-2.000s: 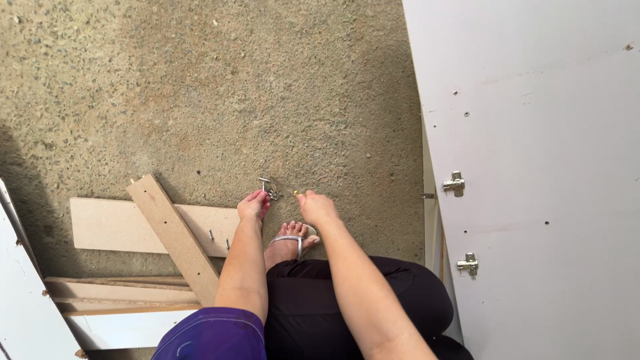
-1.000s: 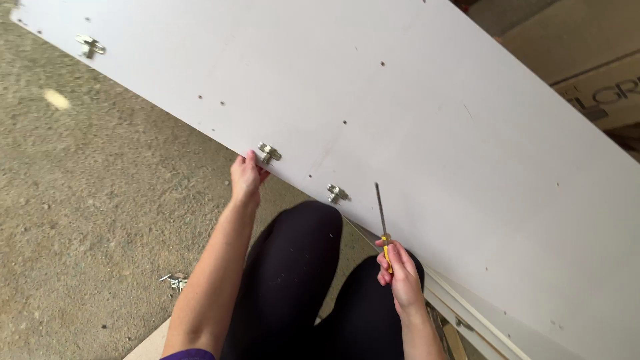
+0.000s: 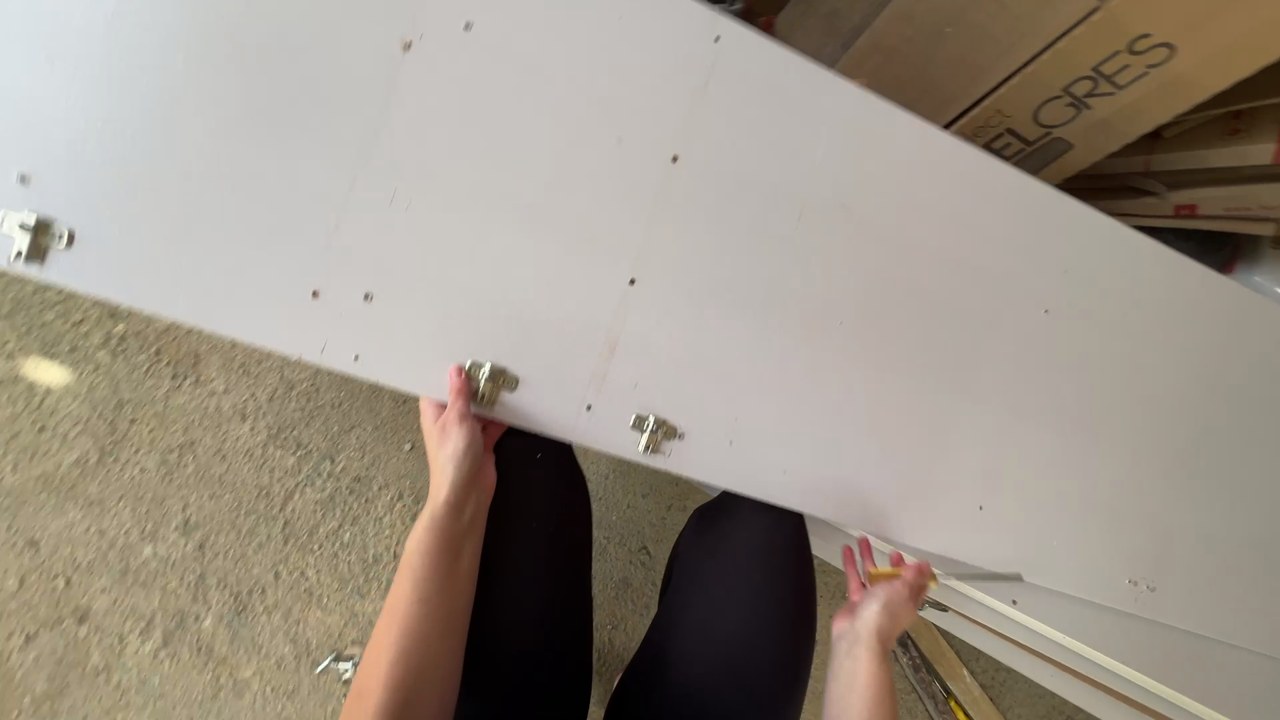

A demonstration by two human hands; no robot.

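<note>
My left hand [image 3: 460, 440] grips the near edge of a large white panel [image 3: 800, 250], its thumb on top beside a metal hinge mounting plate [image 3: 490, 382]. A second metal hinge plate [image 3: 655, 432] is fixed to the right of it, and another metal fitting [image 3: 34, 238] sits at the far left, all along the same edge. In my right hand [image 3: 885, 595] is a screwdriver with a yellow handle [image 3: 900, 577], held loosely with some fingers spread; its shaft points right over the panel. Small holes dot the panel's face.
Cardboard boxes [image 3: 1020, 100] with printing stand beyond the panel at the upper right. Loose metal hardware [image 3: 340, 665] lies on the rough concrete floor [image 3: 200, 480] at lower left. More white boards [image 3: 1010, 625] and a wooden strip [image 3: 950, 670] are at lower right.
The view has swung to the panel since the first frame. My left hand stays on its edge since one second ago; the screwdriver has turned from pointing up to pointing right.
</note>
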